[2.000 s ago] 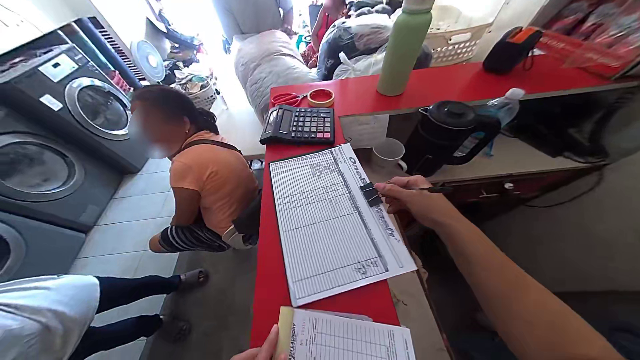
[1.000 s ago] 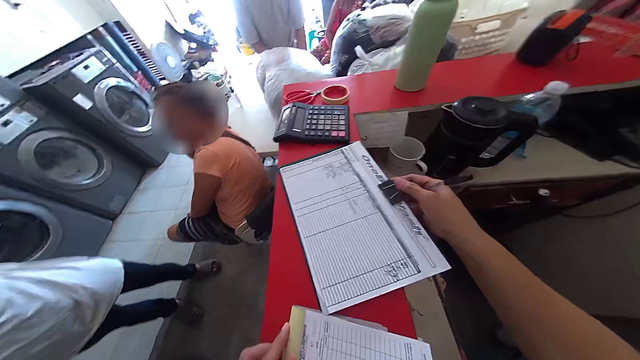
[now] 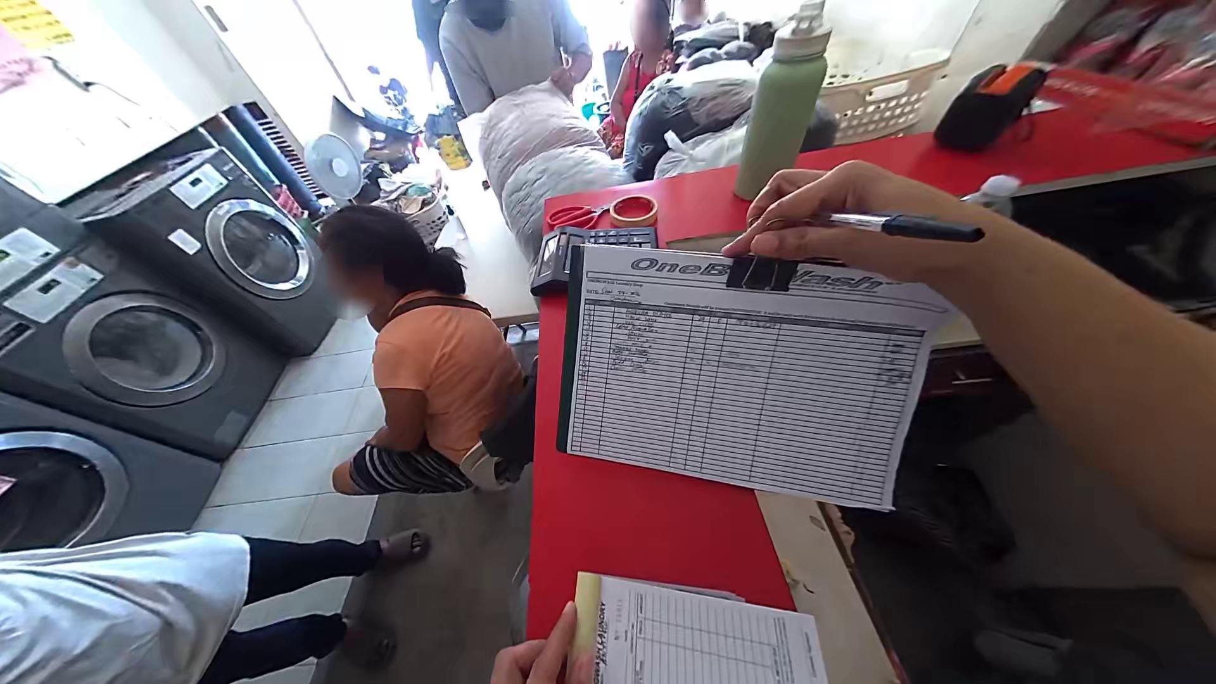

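My right hand [image 3: 836, 214] grips the top of a clipboard with a ruled form [image 3: 750, 380] at its black binder clip [image 3: 760, 273], and a pen [image 3: 902, 226] lies between its fingers. The clipboard is tilted over the red counter [image 3: 646, 541]. My left hand [image 3: 541, 655] holds the yellow-bound edge of a receipt pad [image 3: 708, 632] at the bottom of the view. Just behind the clipboard are a calculator [image 3: 551, 261], partly covered, red-handled scissors [image 3: 573, 217] and a roll of tape [image 3: 634, 210].
A green bottle [image 3: 781, 104] and a black-and-orange case [image 3: 993, 106] stand on the counter. Stuffed laundry bags [image 3: 551, 161] and a basket [image 3: 883, 100] are beyond. Left are front-loading washers [image 3: 142, 347], a seated person [image 3: 442, 370] and another person's legs [image 3: 294, 589].
My right hand has raised and turned the clipboard, which lay flatter on the counter before; it now covers part of the calculator. My left hand stays at the receipt pad.
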